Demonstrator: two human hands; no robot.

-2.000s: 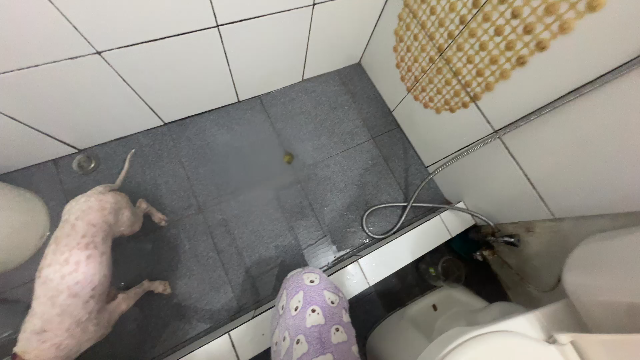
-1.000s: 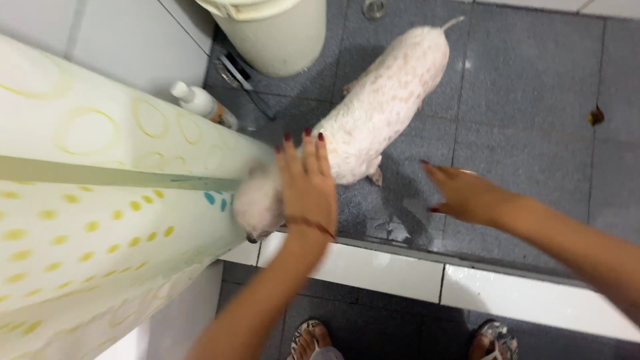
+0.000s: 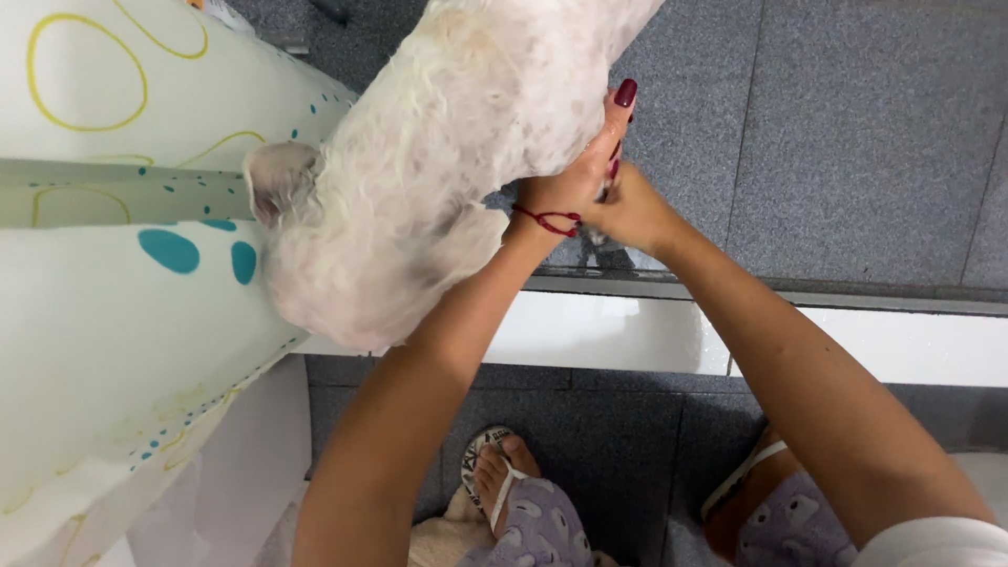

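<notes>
A wet, white short-legged dog (image 3: 465, 102) with pinkish spotted skin stands with its head low at the left, against the shower curtain. My left hand (image 3: 579, 177), with a red cord bracelet at the wrist and dark red nails, reaches under the dog's chest and touches its side. Beside it, my right hand (image 3: 634, 209) meets the left one and curls about a small pale part that looks like the dog's front paw (image 3: 598, 236). The dog's body and the overlapping hands hide most fingers, so the left hand's grip is unclear.
The patterned shower curtain (image 3: 118, 315) hangs along the left. A raised white tile curb (image 3: 606, 331) divides the wet grey tile floor (image 3: 858, 142) from the floor where my feet stand in flip-flops (image 3: 496, 480). A beige cloth (image 3: 445, 535) lies near one foot.
Both hands have come together at the dog's front end; a second ago they were apart, the left over its neck. The view has moved closer to the dog.
</notes>
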